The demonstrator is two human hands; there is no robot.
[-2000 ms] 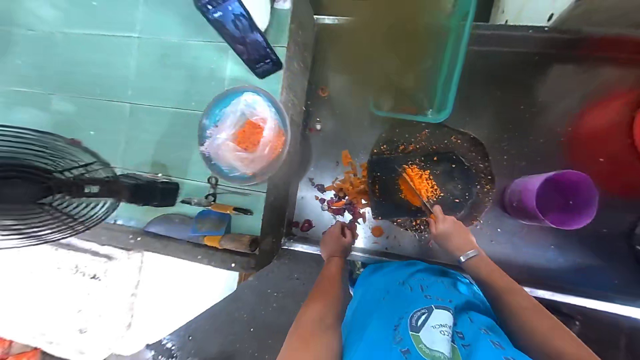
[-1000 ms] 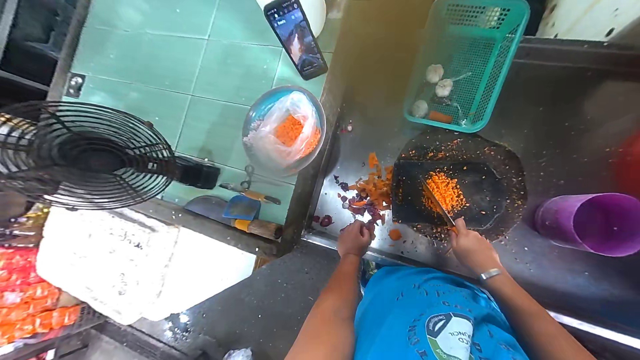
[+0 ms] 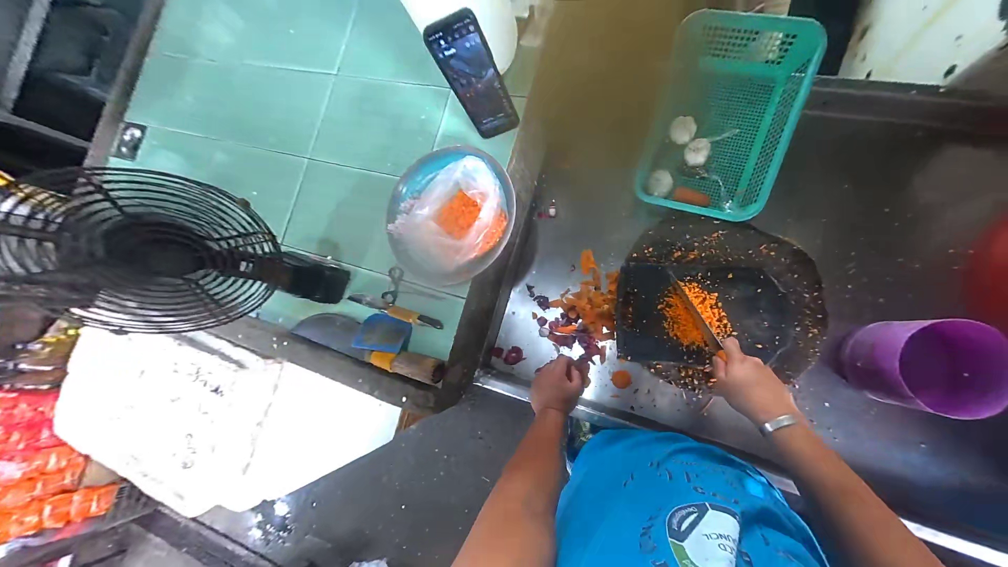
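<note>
My right hand [image 3: 748, 383] grips a knife [image 3: 697, 315] by its handle, and the blade lies across finely chopped carrot [image 3: 683, 324] on a dark chopping board [image 3: 756, 295]. Carrot bits are scattered around the board's rim. Near the metal counter's front edge, my left hand [image 3: 559, 386] is curled beside the purple onion skins [image 3: 579, 342]; whether its fingers hold anything cannot be told. Carrot peelings [image 3: 591, 303] lie left of the board. A round carrot piece [image 3: 621, 379] sits between the left hand and the board.
A green plastic basket [image 3: 780, 146] holds garlic bulbs [image 3: 697, 152] and a carrot piece [image 3: 691, 196]. A purple container [image 3: 890, 366] stands right. On green tiles are a bowl [image 3: 398, 244] with bagged chopped carrot, a phone [image 3: 472, 75], scissors [image 3: 393, 285] and a knife [image 3: 398, 313]. A black fan [image 3: 150, 252] is left.
The view has shifted left, bringing the whole basket into sight. My right hand stays on the knife over the chopped carrot, and my left stays by the onion skins.
</note>
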